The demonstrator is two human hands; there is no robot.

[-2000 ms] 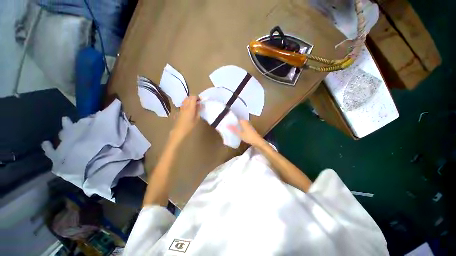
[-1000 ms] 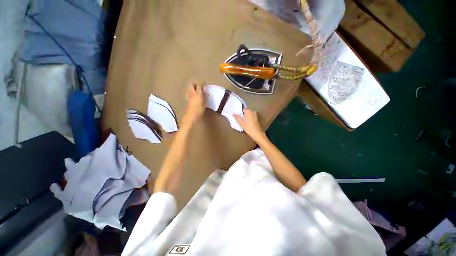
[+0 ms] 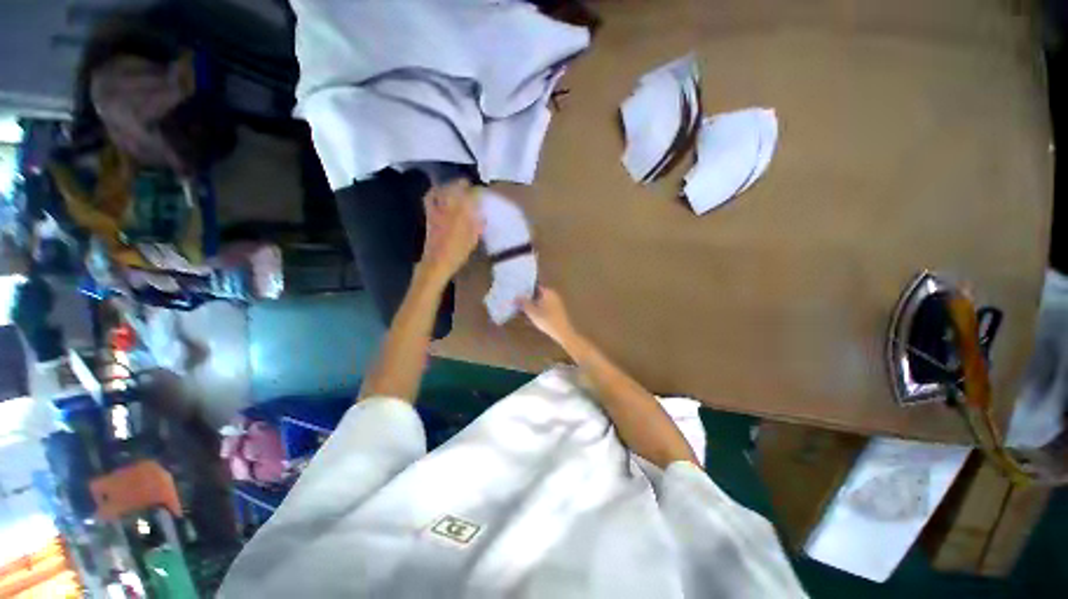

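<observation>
A white curved piece [image 3: 506,228] with a dark stripe across its middle is held between my two hands, over the near left edge of the brown table. My left hand [image 3: 452,229] grips its upper end, beside the dark padded board. My right hand [image 3: 543,314] holds its lower end. Two small stacks of white folded pieces lie on the table, one with dark curved edges [image 3: 658,121] and one paler [image 3: 732,158]. The steam iron [image 3: 940,339] with its orange handle rests at the right of the table.
A pale grey-lilac fabric pile [image 3: 433,88] lies at the upper left, over a dark padded form [image 3: 392,240]. The iron's cord [image 3: 995,451] runs off at the lower right, near a white sheet [image 3: 887,505] and cardboard. Cluttered workshop items fill the left.
The view has turned left, so the iron and stacks now appear further right. My hands have carried the striped piece off the tabletop's middle towards the dark padded form and fabric pile.
</observation>
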